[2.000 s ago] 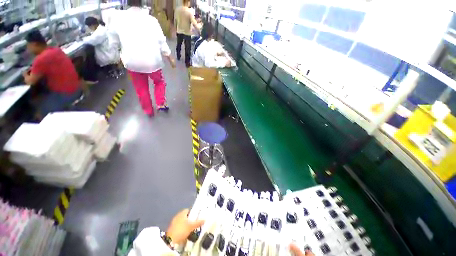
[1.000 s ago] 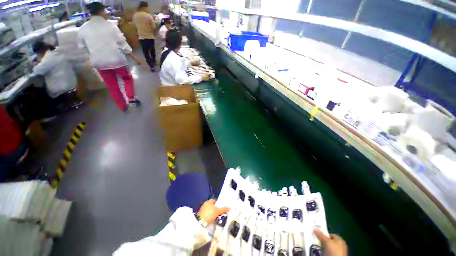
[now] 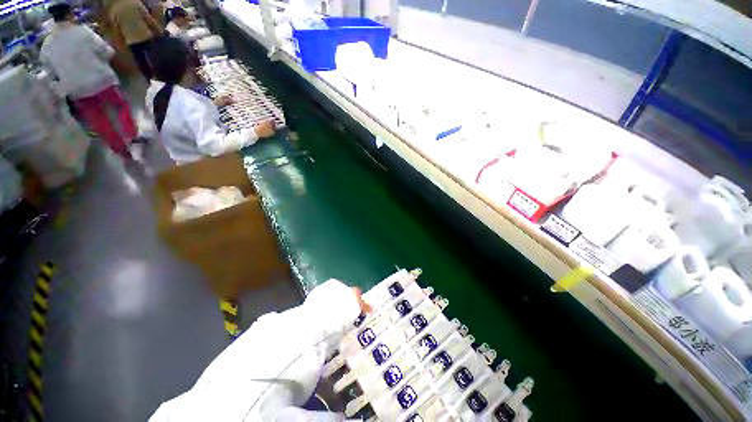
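Note:
A white foam tray with rows of digital watches (image 3: pixel 427 342) is at the bottom centre, over the green bench (image 3: pixel 330 222). The watches have small dark square faces and white straps whose ends stick out past the tray edges. My left hand (image 3: pixel 361 302) is at the tray's upper left edge, mostly hidden by my white sleeve; a small part of the fingers shows against the tray. My right hand is not in view.
An open brown carton (image 3: pixel 223 239) stands left of the bench. Beyond it a person in a white coat (image 3: pixel 185 124) sits at another tray of watches. The right shelf holds a blue bin (image 3: pixel 342 41), a red-edged box (image 3: pixel 548 185) and white bottles or rolls (image 3: pixel 701 288). People stand in the aisle.
The view has moved forward along the bench, so the carton and seated person are nearer. The tray is now tilted differently. My right hand has left the picture, and the stool is out of view.

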